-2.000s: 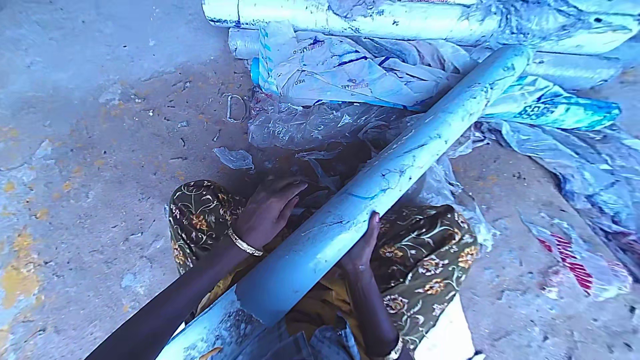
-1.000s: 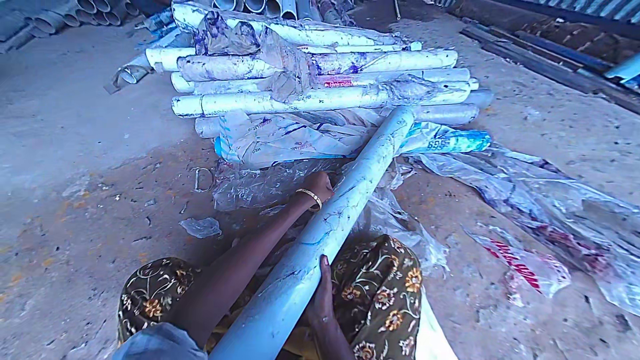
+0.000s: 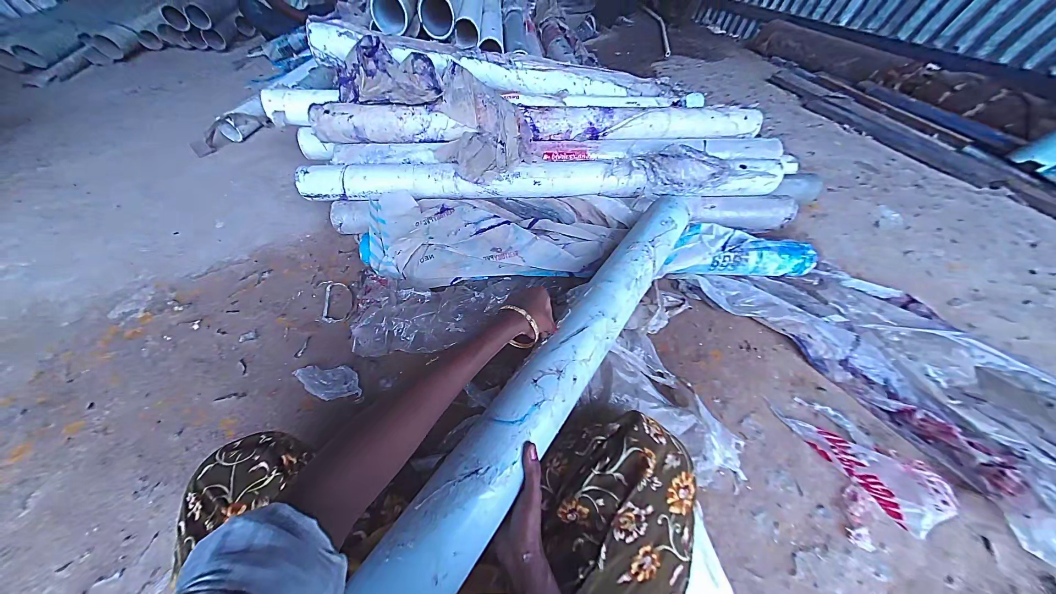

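Note:
A long pale roll [image 3: 528, 396] wrapped in clear plastic film slants from my lap up to the stack of rolls, its far end against the blue and white wrapped one. My left hand [image 3: 532, 313], with a gold-coloured bangle at the wrist, is at the left side of this roll; its fingers are bent and partly hidden, so its hold cannot be told. Low on the right side, my right hand [image 3: 524, 524] supports the roll with the thumb up along it and the other fingers hidden beneath. Crumpled clear plastic film [image 3: 421, 318] lies under and beside my left hand.
White wrapped rolls [image 3: 528, 177] lie stacked crosswise ahead. More tubes [image 3: 437, 16] with hollow ends are behind them. Loose plastic sheeting [image 3: 874, 355] spreads at the right, near a printed plastic scrap [image 3: 874, 474]. Dark planks [image 3: 891, 124] lie along the corrugated wall [image 3: 907, 29].
The view has tilted up, showing more of the stack. My left hand has moved forward along the roll from near my lap. My right hand stays at the roll's right side.

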